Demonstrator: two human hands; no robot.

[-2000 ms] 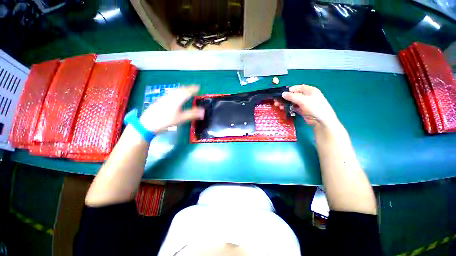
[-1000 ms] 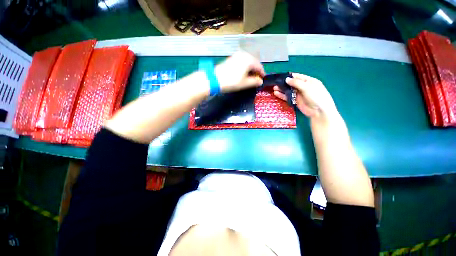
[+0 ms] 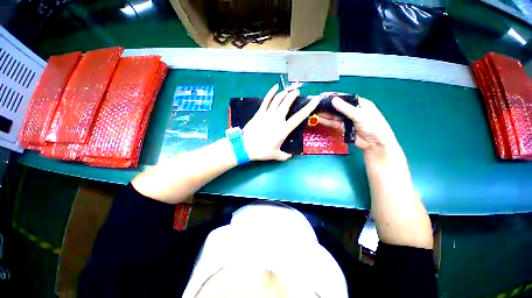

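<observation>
The black motherboard [image 3: 245,108] lies over a red bubble bag [image 3: 326,145] in front of me, its curved cut-out showing the red bag. My left hand [image 3: 273,125], with a blue wristband, lies spread over the middle of the board, partly hiding it. My right hand [image 3: 356,119] grips the board's narrow right end, thumb on top and fingers below. A small yellow-and-red coin-cell battery [image 3: 313,120] shows in the cut-out, beside my right fingertips. Whether the fingers touch it I cannot tell.
A clear release sheet with blue squares [image 3: 194,98] lies left of the board. Stacked red bubble bags stand at left [image 3: 114,110] and right [image 3: 510,107]. A grey plate [image 3: 313,67] lies on the back rail, with a small shiny scrap near it. An open cardboard box [image 3: 309,23] stands behind.
My left hand has come down from the board's upper edge and spread over its middle. The yellow-and-red battery now shows in the cut-out. My right hand still holds the right end.
</observation>
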